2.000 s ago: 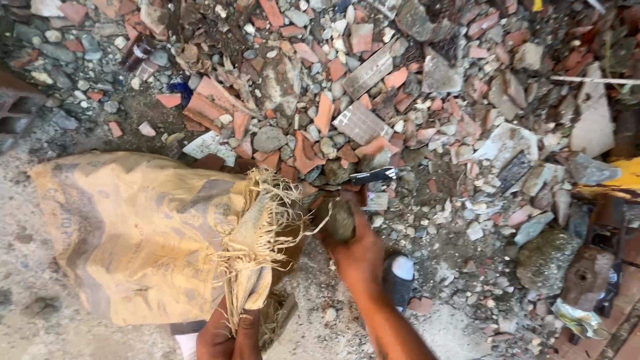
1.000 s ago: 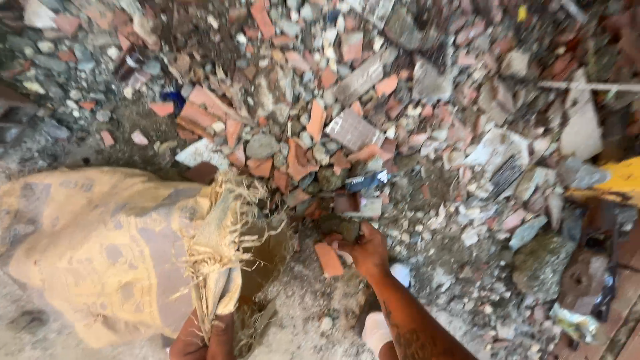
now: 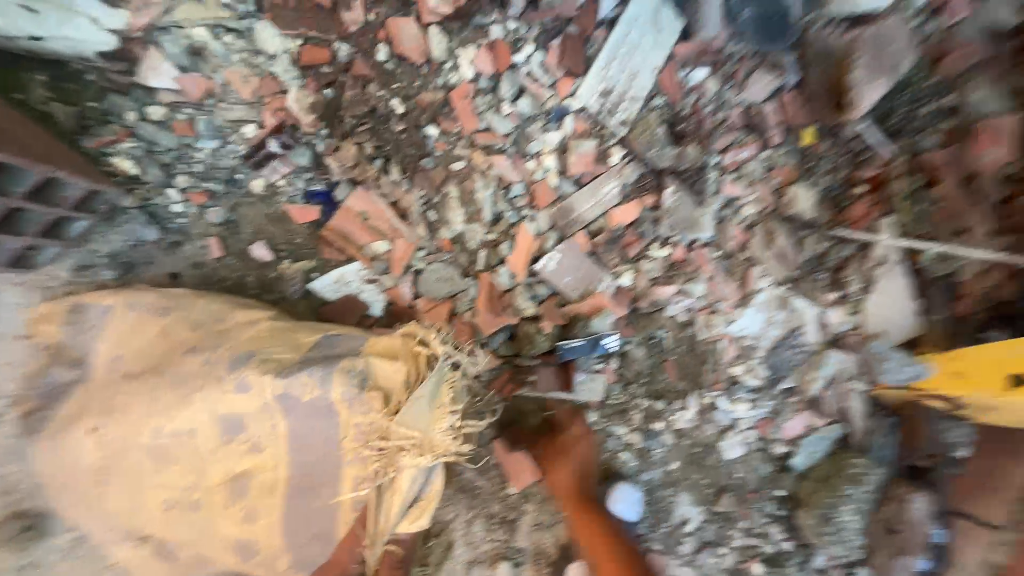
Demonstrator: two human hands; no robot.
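A dusty yellow woven sack (image 3: 200,416) lies at the lower left, its frayed mouth (image 3: 432,408) facing right. My left hand (image 3: 384,548) grips the lower edge of the mouth, its fingers mostly hidden by the fabric. Just right of the mouth, my right hand (image 3: 564,448) is closed on a dark, blurred stone (image 3: 524,418). Beside that hand, a reddish brick piece (image 3: 518,466) shows; whether the hand touches it, I cannot tell. A dark blue scrap (image 3: 590,346) with white marks lies above the hand.
Broken brick, tile and stones cover the ground ahead. A hollow clay block (image 3: 48,212) stands at the left edge. On the right are a yellow object (image 3: 972,380) and a thin stick (image 3: 928,246). A pale board piece (image 3: 632,64) lies at the top.
The view has shifted. Two seconds ago my right hand held a stone close to the sack's mouth; it is now slightly lower relative to the rubble, with a brick piece beside it.
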